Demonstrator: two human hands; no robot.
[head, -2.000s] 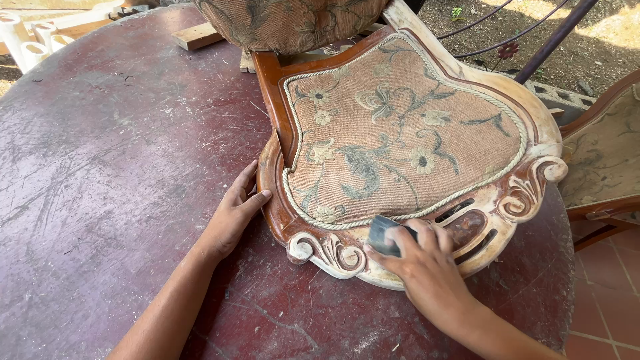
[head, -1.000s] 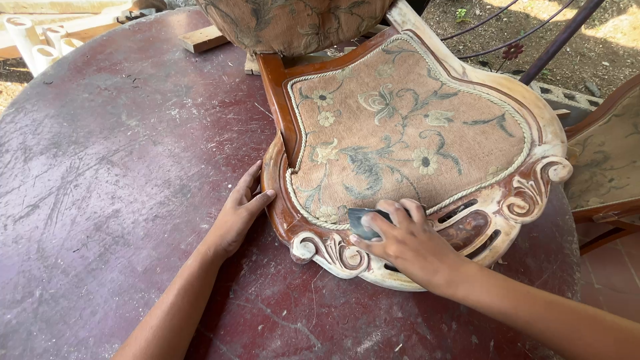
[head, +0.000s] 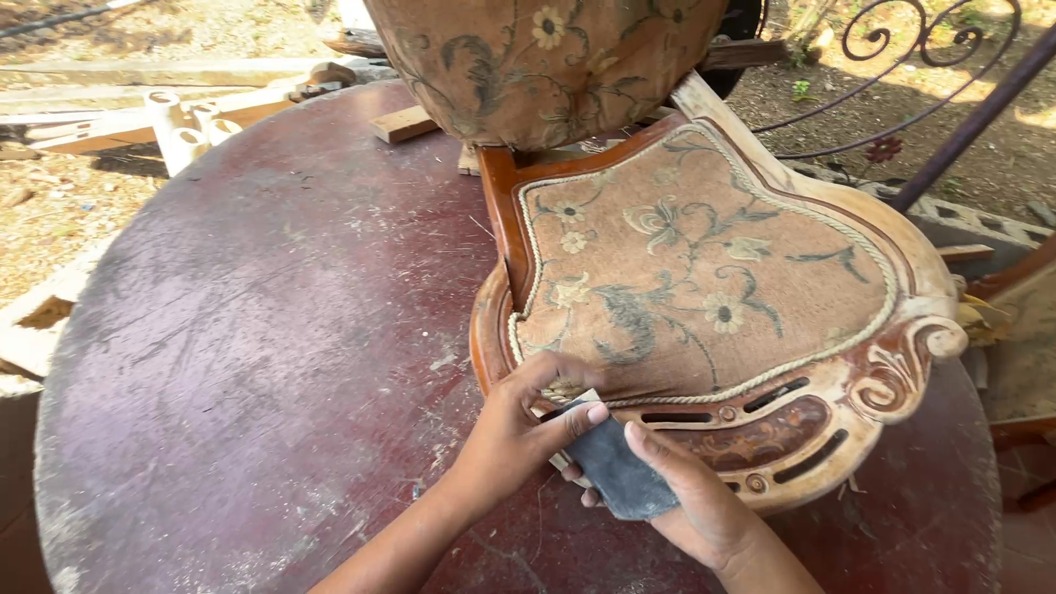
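Observation:
A carved wooden chair back with floral upholstery and rope trim lies on a round, dark red table. Its frame is partly glossy brown, partly pale and bare. Above its lower front edge, both hands grip a dark grey piece of sandpaper. My left hand pinches the upper end, its thumb on top. My right hand holds the lower right side, thumb along the edge; its other fingers are mostly hidden beneath. The hands hide part of the carved edge.
A second floral upholstered part rises at the far side. A small wood block lies near the table's back edge. White pipes and planks are beyond on the left. Curled metalwork and another upholstered piece stand at the right.
My left hand has left the frame's left edge and taken hold of the sandpaper. The right hand, which was pressing the sandpaper on the carved edge, now holds it raised with the left.

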